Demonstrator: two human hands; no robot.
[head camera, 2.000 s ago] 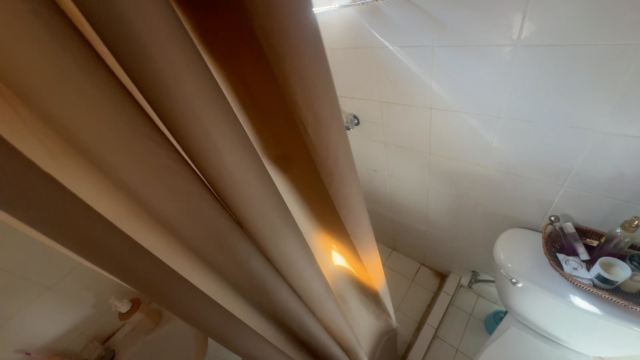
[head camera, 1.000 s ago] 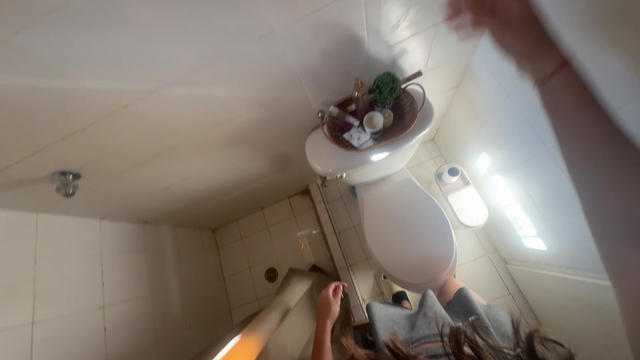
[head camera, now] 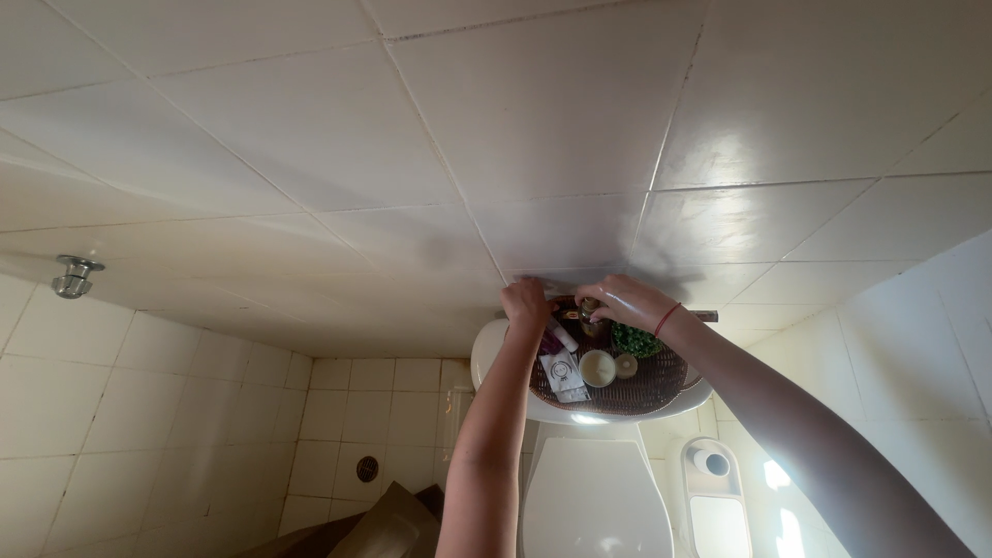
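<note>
A brown wicker basket (head camera: pixel 655 391) lies on top of the white toilet tank (head camera: pixel 490 356). My right hand (head camera: pixel 624 301), with a red string at the wrist, has its fingers around the top of a small dark glass bottle (head camera: pixel 594 319) at the basket's back. At the basket's left end is my left hand (head camera: pixel 527 301), its fingers bent down; whether it grips the rim or something else is hidden. Between and below the hands lie a white tube (head camera: pixel 563 335), white printed packets (head camera: pixel 564 374), a cream-filled cup (head camera: pixel 597 368), a small round candle (head camera: pixel 625 366) and a green artificial plant (head camera: pixel 635 339).
Below the tank is the closed toilet lid (head camera: pixel 597 496). A white holder with a paper roll (head camera: pixel 711 463) stands to its right. A chrome valve (head camera: pixel 74 277) juts from the tiled wall at left, above a floor drain (head camera: pixel 367 468). Brown curtain fabric (head camera: pixel 391 523) hangs at the bottom.
Both hands have moved to the basket; one second ago the right was raised at upper right and the left was low beside the curtain. The view has shifted strongly.
</note>
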